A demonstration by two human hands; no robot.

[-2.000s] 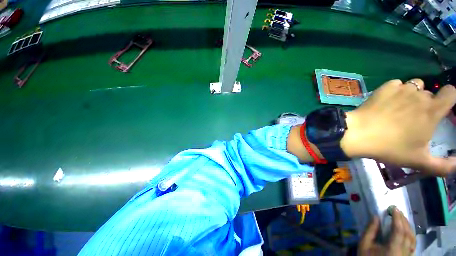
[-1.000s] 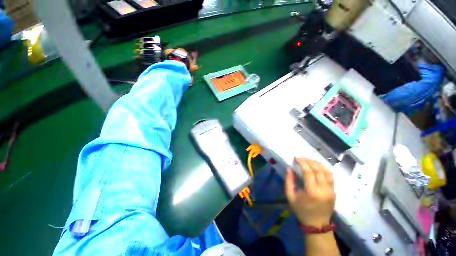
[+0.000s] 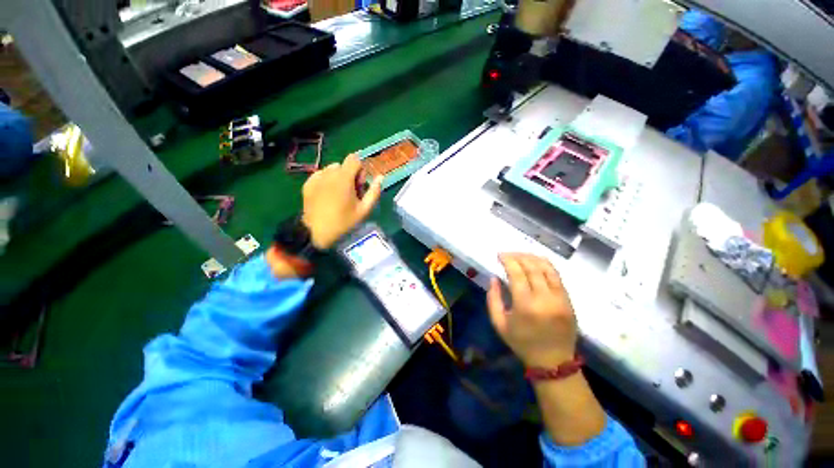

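On the white press table [image 3: 439, 206], a dark-pink phone frame [image 3: 596, 152] lies within the mint-green cover frame [image 3: 607, 187], over a black nest. My left hand [image 3: 340, 203], with a black watch, is over the green bench beside the left end of the spare fixture plate [image 3: 399, 157]. Its thumb and index finger are apart and I see nothing held; whether it touches the plate is unclear. My right hand [image 3: 535, 306] is at the table's front edge, fingers slightly spread, with nothing visible in it. Its palm side is hidden.
A grey-white meter [image 3: 395, 285] with orange plugs lies between my hands. Pink frames [image 3: 304, 154] and a black tray [image 3: 265, 69] are on the bench, beyond a slanted post [image 3: 137, 137]. Front right are an emergency stop [image 3: 751, 427] and yellow tape [image 3: 792, 243]. Another person's blue sleeve [image 3: 732, 108] shows behind.
The view has swung right towards the press. My left hand has drawn back from the loose frames to beside the spare plate. My right hand stays by the table's front edge.
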